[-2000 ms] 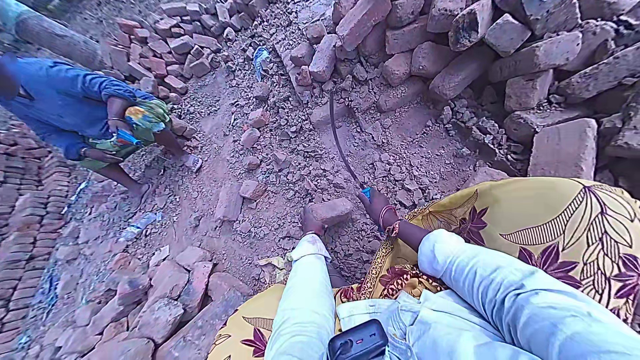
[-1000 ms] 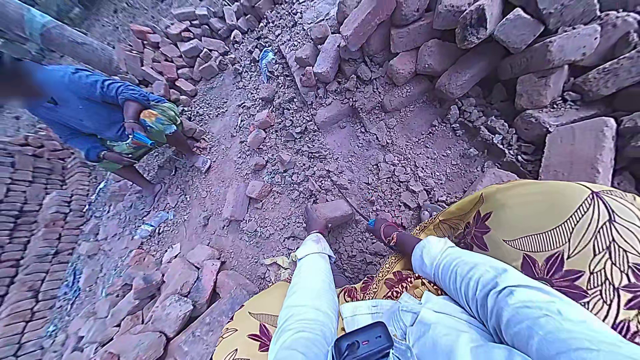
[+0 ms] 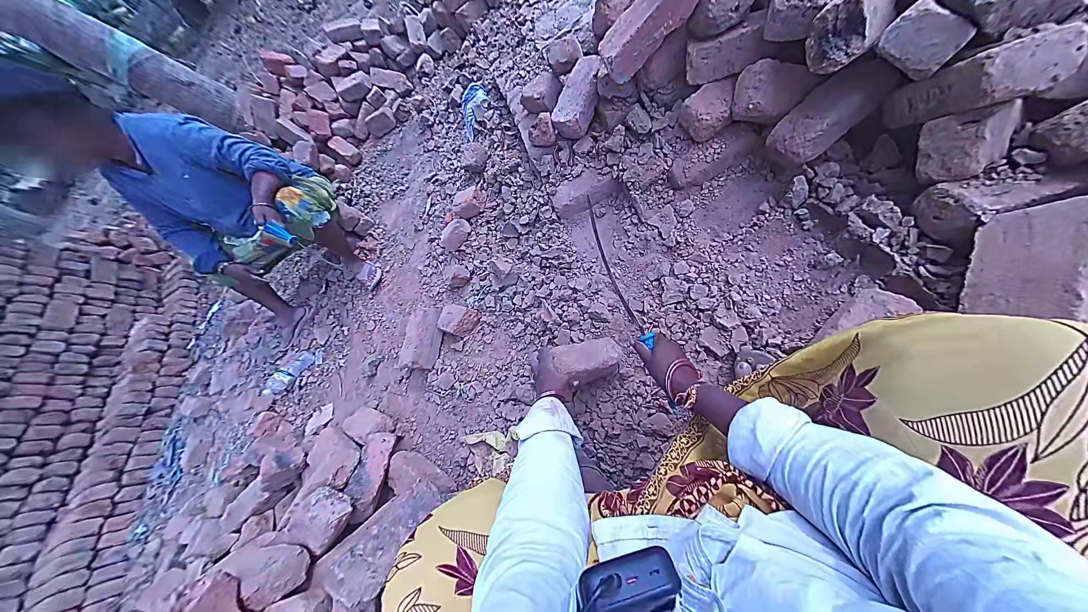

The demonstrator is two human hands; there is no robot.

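My left hand [image 3: 552, 376] grips the left end of a brick [image 3: 586, 360] held low over the rubble in front of me. Just to the right, my right hand [image 3: 663, 359] is closed around the blue-wrapped end of a thin, dark, slightly curved metal rod or blade [image 3: 610, 268]. Its far end points up and away, near a half-buried brick [image 3: 585, 194]. The rod does not touch the brick in my left hand.
A person in a blue top [image 3: 183, 161] is at the left, a blue object in one hand. Loose bricks are heaped at the upper right [image 3: 837, 110], small ones at the top [image 3: 340, 89], broken pieces at the lower left [image 3: 323, 510]. Brick rows [image 3: 76, 408] line the left edge.
The rod swung down close to the held brick one second ago and now points up and away again, as it did two seconds ago. My left hand has kept its hold on the brick.
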